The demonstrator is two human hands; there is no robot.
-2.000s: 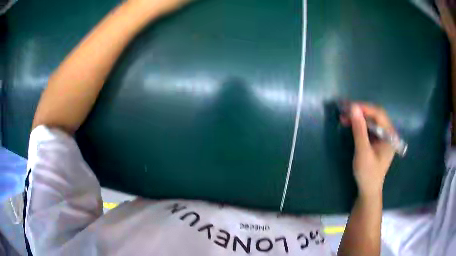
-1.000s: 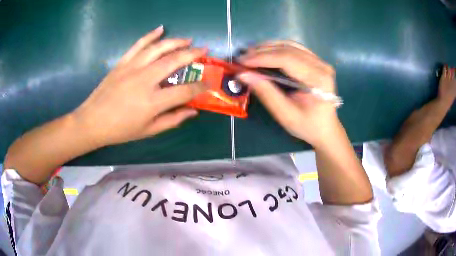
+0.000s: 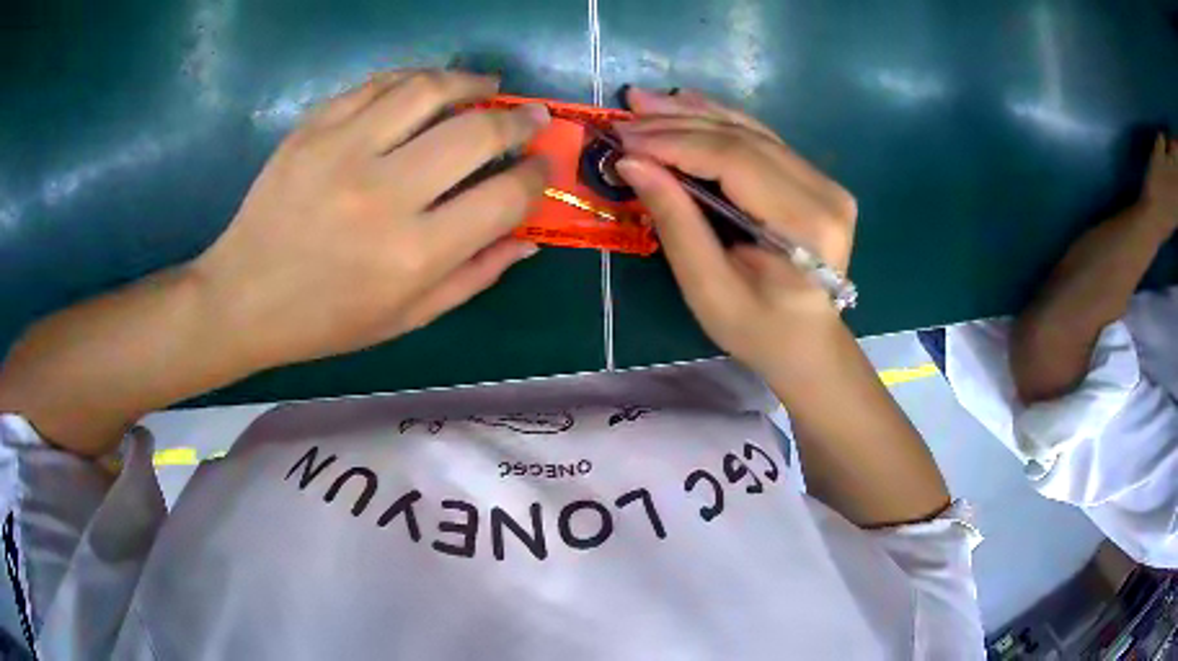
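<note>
The orange-red housing [image 3: 563, 160] lies on the dark green surface, across its pale seam line. My left hand [image 3: 375, 213] grips the housing's left end and hides that part and whatever lies inside it. The round black speaker [image 3: 602, 164] sits at the right end inside the housing, partly covered by my right fingers. My right hand [image 3: 743, 207] holds a slim dark tool [image 3: 736, 214] like a pen, its rear end wrapped in something pale. The tool's tip is hidden at or near the speaker. Thin pale lines show on the housing floor.
The dark green surface [image 3: 426, 342] has a thin pale seam line [image 3: 607, 310] running away from my body. Another person's arm [image 3: 1092, 297] in a white sleeve rests at the right edge. My white shirt fills the bottom of the view.
Since the first frame, both hands have come together over a housing. Since one second ago, my left hand has covered the green board, and the hands and housing appear slightly higher in view.
</note>
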